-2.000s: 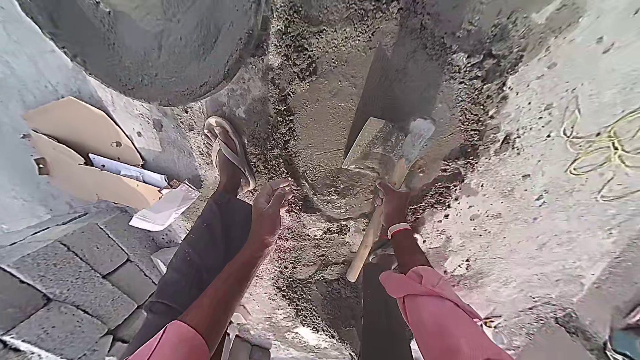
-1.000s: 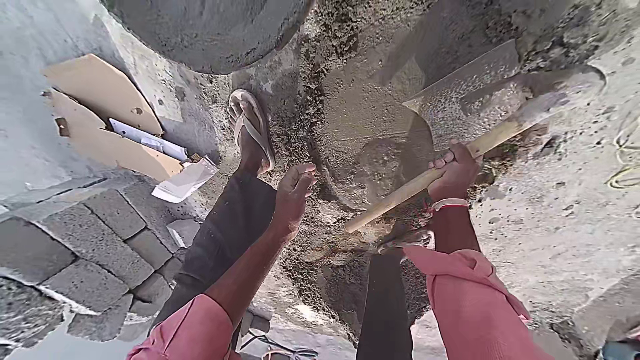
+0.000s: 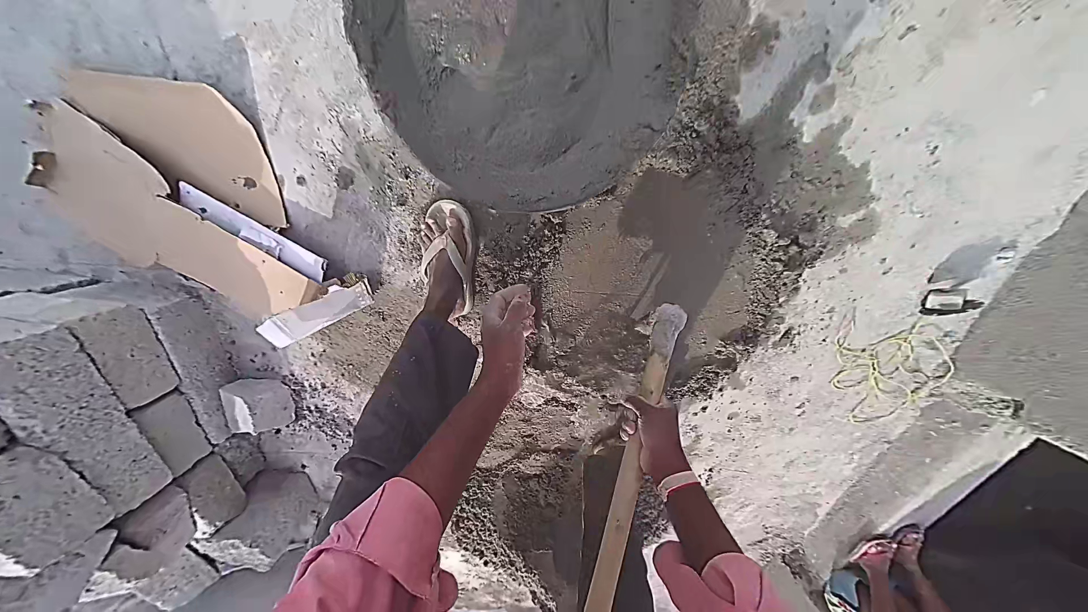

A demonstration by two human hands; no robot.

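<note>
My right hand (image 3: 654,433) is closed around the wooden handle (image 3: 623,501) of a tool, whose grey, mortar-coated end (image 3: 670,319) points away from me; its blade cannot be made out. Nothing shows in my left hand (image 3: 507,316), which is raised with curled fingers near my sandaled foot (image 3: 449,255). Ahead of both hands lies a large round basin of wet grey mortar (image 3: 527,110). Between the basin and my hands is a damp patch of ground (image 3: 595,280) with mortar crumbs around it.
Bent cardboard (image 3: 187,127) lies at the left, with concrete blocks (image 3: 85,399) below it. Tangled yellow string (image 3: 892,370) is on the concrete at the right, near a small dark-framed object (image 3: 948,300). Another person's feet (image 3: 888,548) show at the lower right.
The handle has swung from slanting rightward to pointing mostly away from me, and its broad metal blade no longer shows. My right hand stays on it. The view has shifted toward the basin.
</note>
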